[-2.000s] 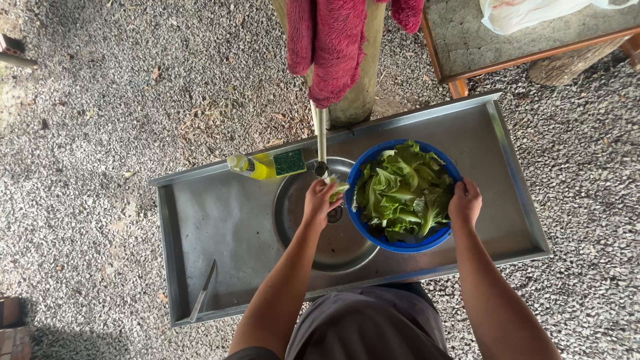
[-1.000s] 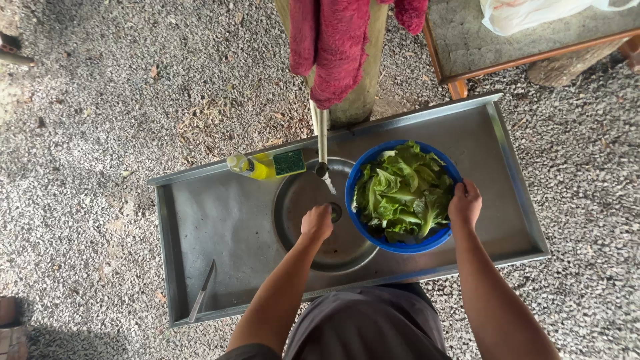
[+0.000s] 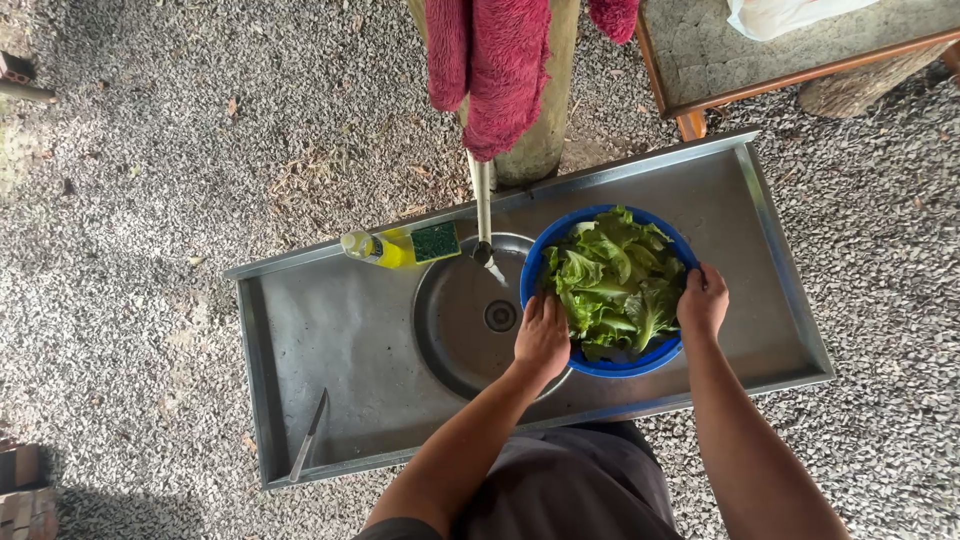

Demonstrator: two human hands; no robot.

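A blue plastic basin full of green lettuce leaves stands at the right side of the round sink bowl, overlapping its edge. My right hand grips the basin's right rim. My left hand lies on the left rim, fingers pointing up over it by the leaves. Left of the basin, water runs from the faucet into the sink bowl, above the drain.
On the steel sink top are a bottle of yellow liquid, a green-and-yellow sponge and, lower left, a knife. Red towels hang over the faucet by a wooden post. A table bears a plastic bag.
My left hand held a piece of leaf near the faucet, then was over the sink bowl by the drain; now it is on the basin's left rim. My right hand has stayed on the right rim.
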